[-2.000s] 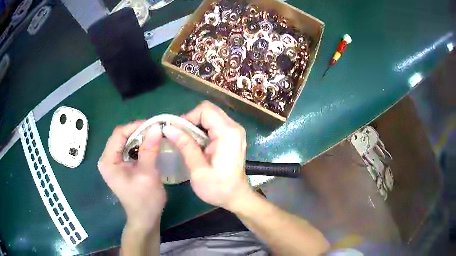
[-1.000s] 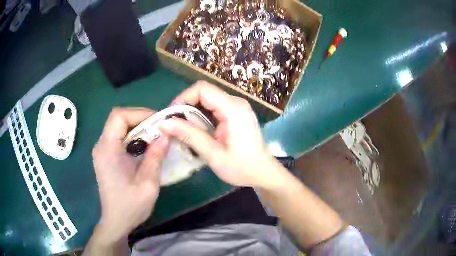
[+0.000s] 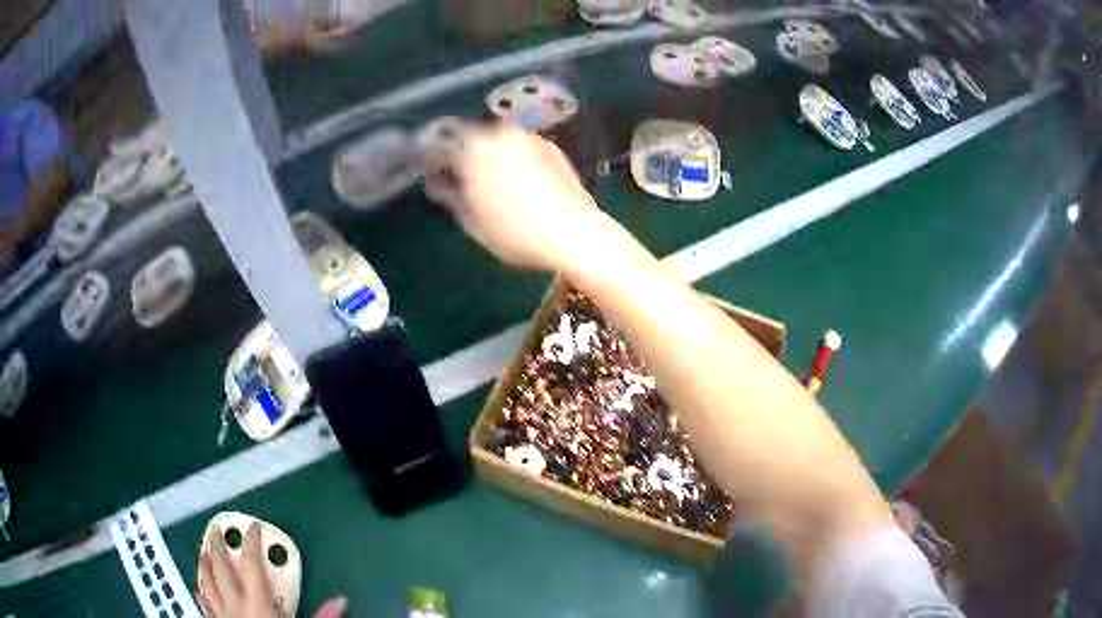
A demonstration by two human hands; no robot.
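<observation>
My right hand (image 3: 514,199) is stretched to the far side of the bench, beyond the pale strip. Its fingers are closed at a blurred white housing cover (image 3: 377,167); the exact grip is unclear. My left hand (image 3: 239,589) is cut off by the bottom edge. Its fingers lie on a white two-hole cover (image 3: 285,579), with the thumb apart. The brown parts carton (image 3: 592,513) full of coppery rings stands at centre, partly hidden by my right forearm.
A black rectangular device (image 3: 384,423) lies at the foot of a white post (image 3: 230,181). Half-assembled housings (image 3: 677,163) and several covers lie on the far surface. A small screwdriver (image 3: 823,360), a white strip (image 3: 151,561) and a green-yellow mallet head (image 3: 427,601) also show.
The view has shifted toward the far side. My hands have parted from the cover held between them. My right hand has reached far forward; my left has moved to the cover lying at left.
</observation>
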